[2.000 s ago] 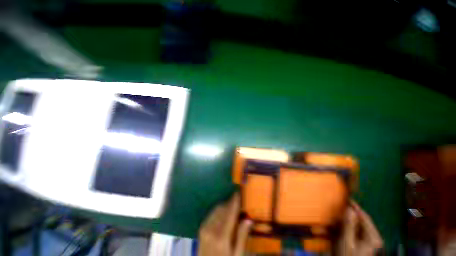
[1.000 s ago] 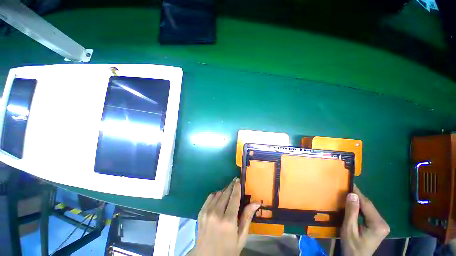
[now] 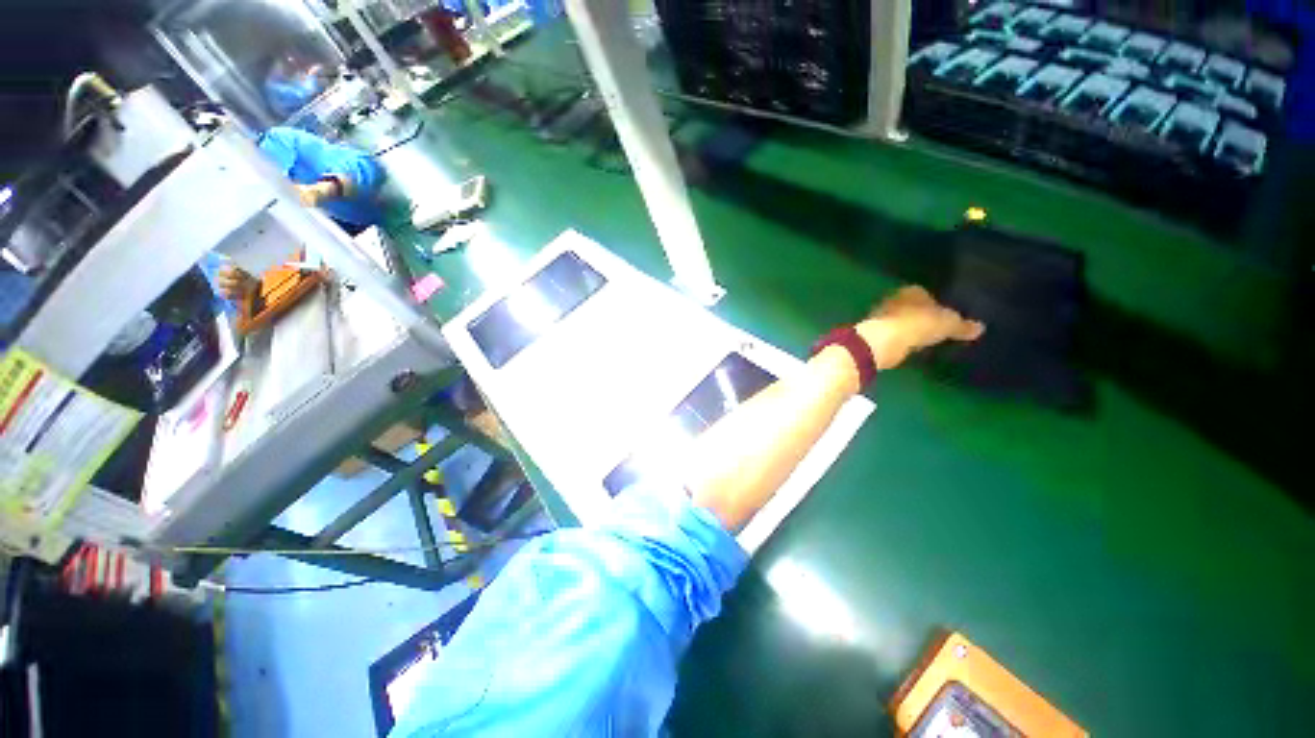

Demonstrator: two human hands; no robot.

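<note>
My left hand (image 3: 923, 326) is stretched across the green bench, its fingertips at the near edge of a pile of dark frames (image 3: 1027, 310). Whether the fingers hold anything cannot be told. The arm passes over the white foam tray (image 3: 613, 387) and partly hides it. Glossy black panels lie in the tray, one at the far left (image 3: 538, 307) and one partly behind my forearm (image 3: 731, 382). The orange fixture (image 3: 1002, 681) is cut off by the bottom edge, with part of a black frame (image 3: 959, 714) on it. My right hand is out of view.
A white post (image 3: 646, 159) stands behind the tray. At left is a grey workstation (image 3: 339, 382), with a person's blue sleeve (image 3: 320, 156) and hands at an orange object (image 3: 281, 293). Racks with pale parts (image 3: 1110, 79) stand at the far right. A dark framed item lies below my sleeve.
The view has swung left and up. My left hand has left the black frame and reached to the dark pile. The fixture now sits at the bottom edge; my right hand has left the view.
</note>
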